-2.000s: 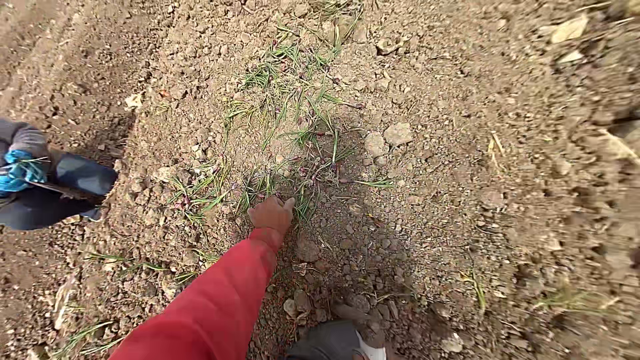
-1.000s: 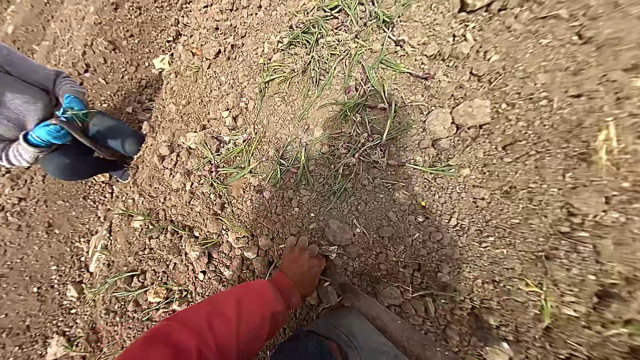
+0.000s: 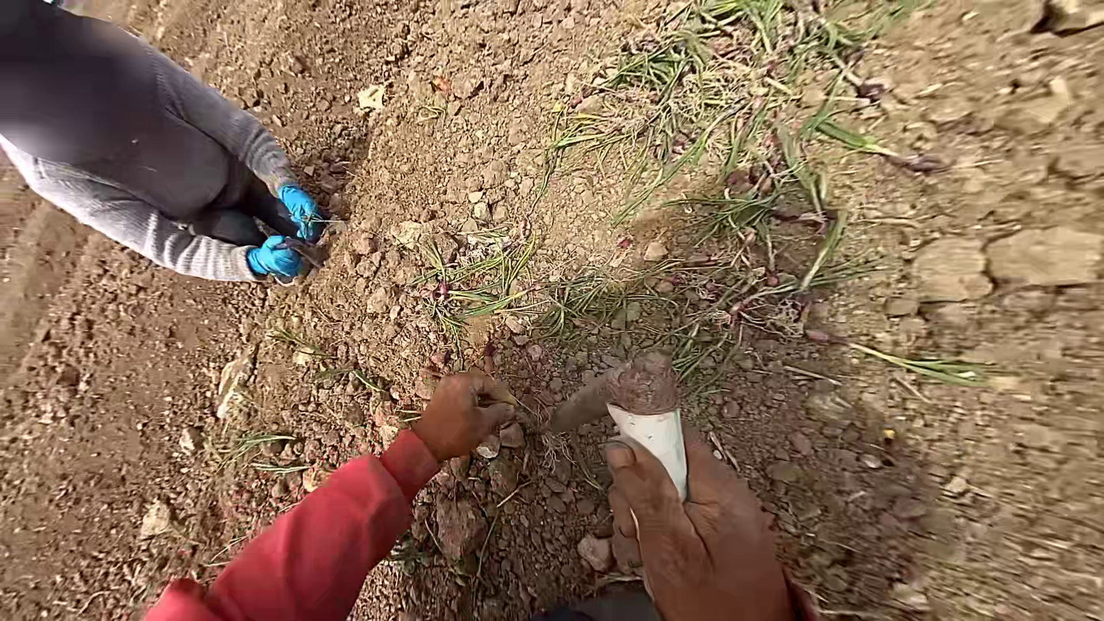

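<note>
My left hand [image 3: 463, 417], in a red sleeve, pinches a thin stem or root just above the soil. My right hand [image 3: 703, 526] is closed around the white handle [image 3: 655, 435] of a soil-caked hand tool, whose curved part [image 3: 586, 404] points left toward my left hand; its tip is hard to make out against the soil. Beyond my hands, onion seedlings [image 3: 759, 207] with purple bulbs and green leaves lie in a loose pile. A smaller bunch of seedlings [image 3: 483, 280] lies farther left.
At the upper left a person [image 3: 129, 138] in a grey knit top and blue gloves bends over the soil, hands low, with a thin thing between them. Flat stones [image 3: 1044, 256] lie at the right. Cloddy soil and a few scattered green shoots [image 3: 259, 442] surround my left arm.
My right hand with the white-handled tool has come into view. My left hand has moved from beside my leg to pinch the thin stem. The view has shifted, showing more of the other person.
</note>
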